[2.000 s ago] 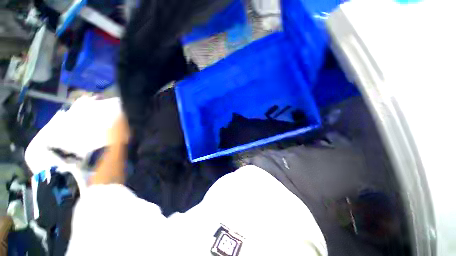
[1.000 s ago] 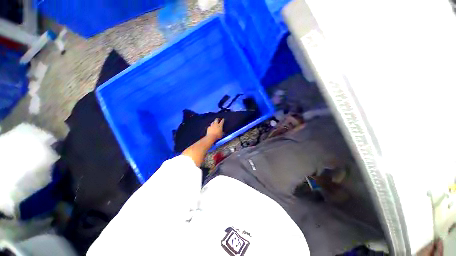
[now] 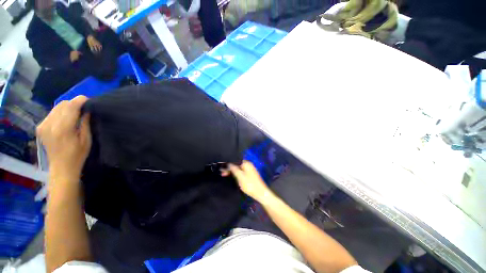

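Observation:
A black garment piece [image 3: 165,128] is spread in the air between my two hands, left of the white machine table [image 3: 330,96]. My left hand [image 3: 66,133] grips its upper left corner, with the thumb on the cloth. My right hand [image 3: 245,178] holds its lower right edge, near the table's front edge. Pale thread or stitching shows along the lower edge of the cloth. More black cloth hangs below it, over my lap. Part of the sewing machine [image 3: 469,122] shows at the right rim.
A light blue crate [image 3: 234,53] stands beyond the table's left end. Blue bins [image 3: 98,85] are at the left. A seated person [image 3: 66,40] is at the upper left. Olive cloth [image 3: 367,16] and black cloth [image 3: 445,26] lie at the table's back. A measuring tape [image 3: 383,208] runs along the front edge.
The view has risen from the deep blue crate to the table. The hand that was on black cloth in the crate is out of it. Both hands now hold a black piece up.

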